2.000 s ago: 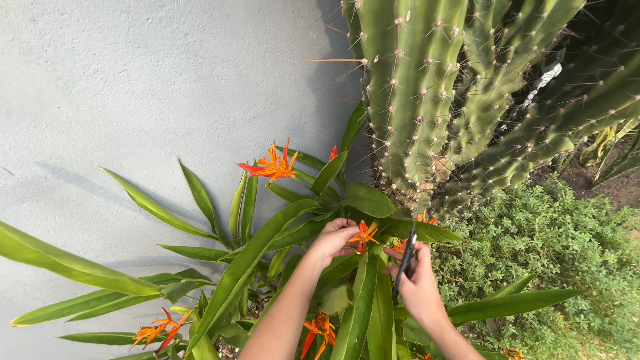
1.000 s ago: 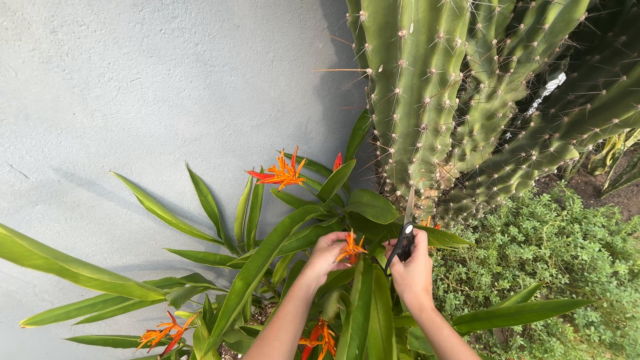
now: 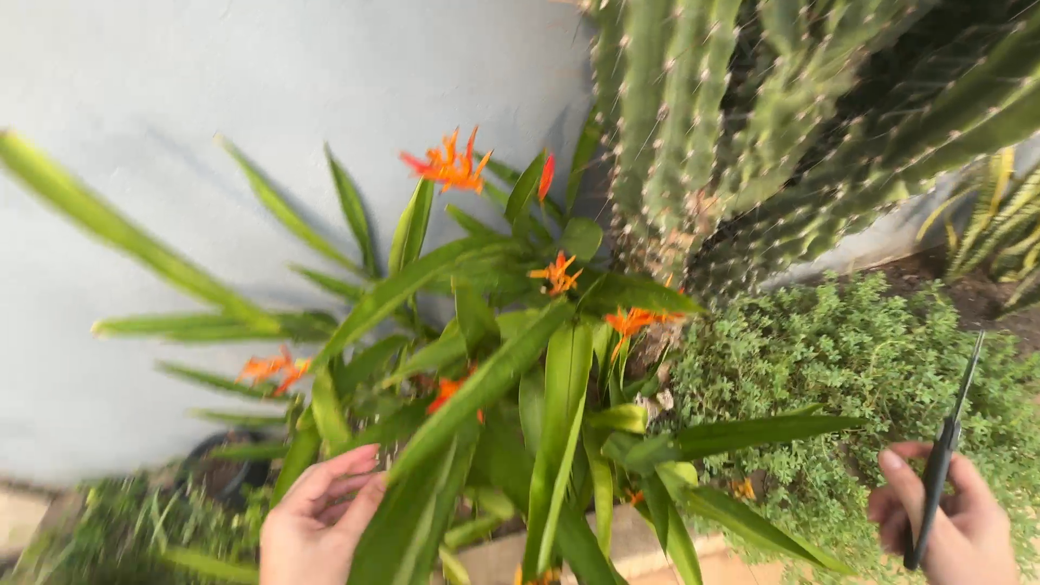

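My right hand (image 3: 946,508), at the lower right, grips a pair of black-handled scissors (image 3: 942,463) with the blades pointing up. Low and left of centre, my left hand (image 3: 325,508) has its fingers bent beside a long green leaf (image 3: 422,487); whether it touches the leaf is unclear, and no object shows in it. Between and above the hands spreads a heliconia-like plant with orange flowers. One orange flower (image 3: 556,274) is near the middle, a larger one (image 3: 451,166) stands higher against the wall, and another (image 3: 638,321) lies to the right.
A tall spiny cactus (image 3: 666,122) rises at the upper right, close to the flowers. Low leafy ground cover (image 3: 788,357) grows beneath it. A pale wall (image 3: 284,73) stands behind the plant, and a dark pot (image 3: 227,467) is at the lower left. Tiles (image 3: 715,556) show at the bottom.
Both hands have come away from the small orange flower and moved apart, the left one down and left, the right one with the scissors down and right. The view has shifted.
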